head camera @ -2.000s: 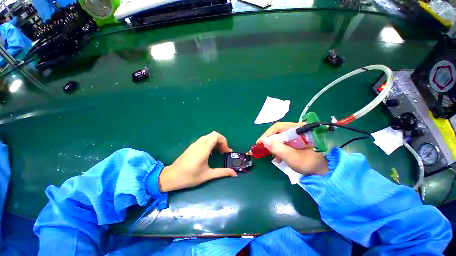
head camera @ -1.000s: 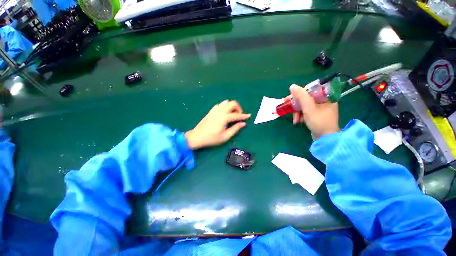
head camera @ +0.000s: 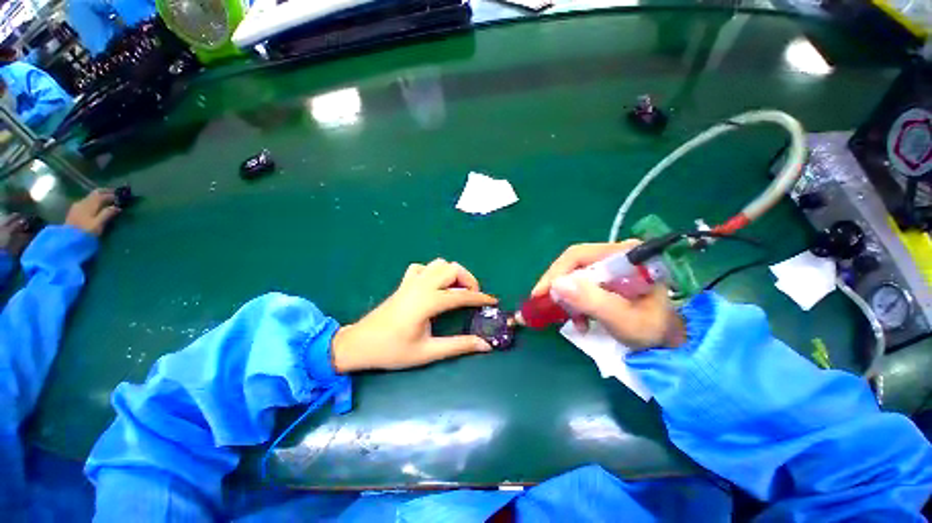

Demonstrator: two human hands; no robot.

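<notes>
A small black unit (head camera: 493, 327) lies on the green bench with its open face up. My left hand (head camera: 414, 319) holds it from the left between thumb and fingers. My right hand (head camera: 610, 303) holds a glue syringe (head camera: 547, 308) like a pen, its red front end pointing left. The needle tip is at the unit's right edge; whether it touches cannot be told. A green adapter (head camera: 669, 268) at the rear of the syringe joins a looping pale air hose (head camera: 705, 130).
White paper lies partly under my right hand (head camera: 603, 360), further forward (head camera: 486, 193) and by the grey controller (head camera: 877, 268). Other black units lie ahead (head camera: 258, 164) and at right (head camera: 647, 113). Another person's hand (head camera: 93, 211) touches a unit at far left.
My left hand has come back onto the unit, and my right hand has brought the syringe from the forward paper to it. That paper has shifted left. Another person's arm has entered at left.
</notes>
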